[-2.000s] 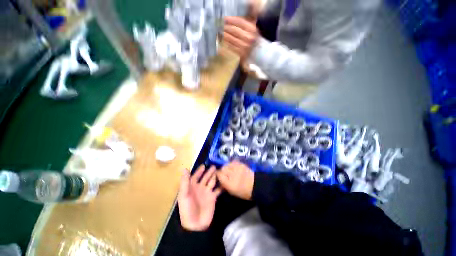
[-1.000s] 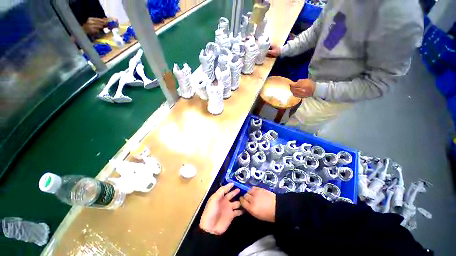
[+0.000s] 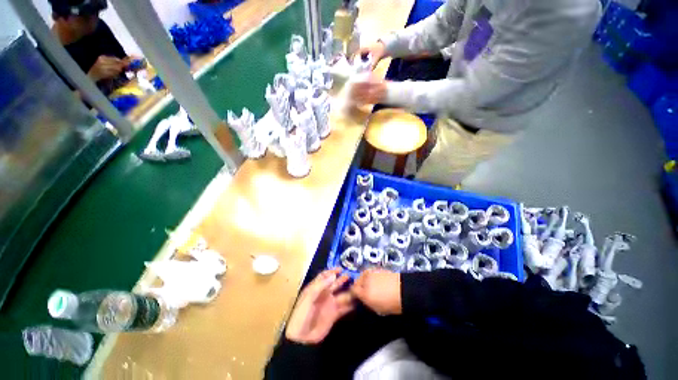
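My left hand point(image 3: 318, 306) is palm up with its fingers apart, at the near edge of a blue crate point(image 3: 336, 236). Nothing shows in it. My right hand point(image 3: 378, 290) is beside it, back up with fingers curled, touching or almost touching the left fingers. Its inside is hidden. The crate holds many upright pale grey hollow shells point(image 3: 435, 249). On the tan bench point(image 3: 245, 326) are a clump of small white bottles point(image 3: 189, 276) and a small white rounded piece point(image 3: 265, 264).
A clear water bottle point(image 3: 123, 310) lies left, a grey shell point(image 3: 58, 344) on the green belt point(image 3: 111, 215). Shells point(image 3: 297, 154) stand farther along the bench near a metal post. A neighbouring worker point(image 3: 505, 82) stands behind a round stool point(image 3: 396, 133). Limb-like parts point(image 3: 576, 256) lie beyond the crate.
The neighbouring worker's hand has left the stool, and both their hands are at the bench. The view has shifted a little. My hands remain together at the crate's edge.
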